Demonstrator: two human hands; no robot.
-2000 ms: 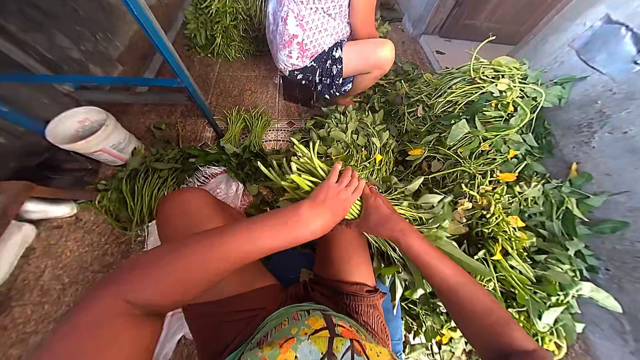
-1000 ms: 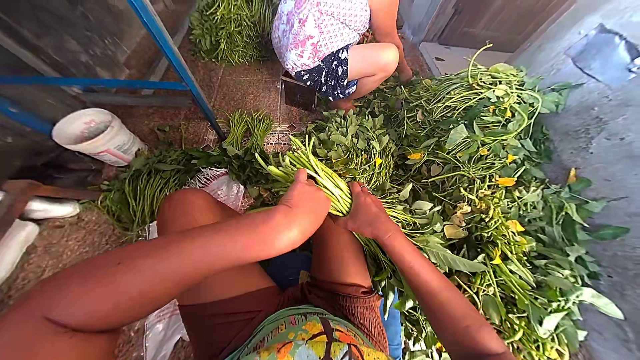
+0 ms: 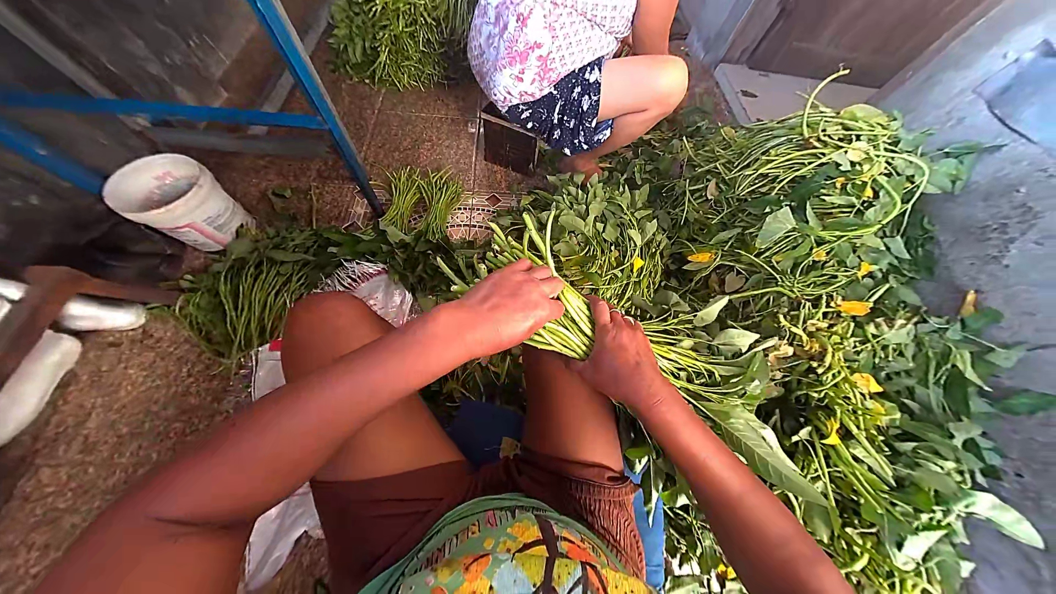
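A bundle of long green leafy stems (image 3: 569, 322) lies across my lap, cut ends toward the upper left and leaves toward the lower right. My left hand (image 3: 513, 307) rests over the stems near their cut ends, its fingers curled on them. Round the middle of the bundle, my right hand (image 3: 620, 353) grips it, thumb on top. One stem sticks up beside my left fingers. To the right spreads a large heap of leafy greens (image 3: 792, 247) with yellow flowers and tangled stems, partly under the bundle's leaves.
A person (image 3: 577, 74) squats at the top by the heap. A white bucket (image 3: 177, 198) stands at the left beside a blue metal frame (image 3: 313, 82). Bundled greens (image 3: 256, 289) lie left of my knee, others (image 3: 388, 41) at the top. A grey wall (image 3: 1006, 247) bounds the right.
My left hand has shifted along the stems, apart from my right hand, and its fingers now show stretched over the bundle. The squatting person's arm has moved.
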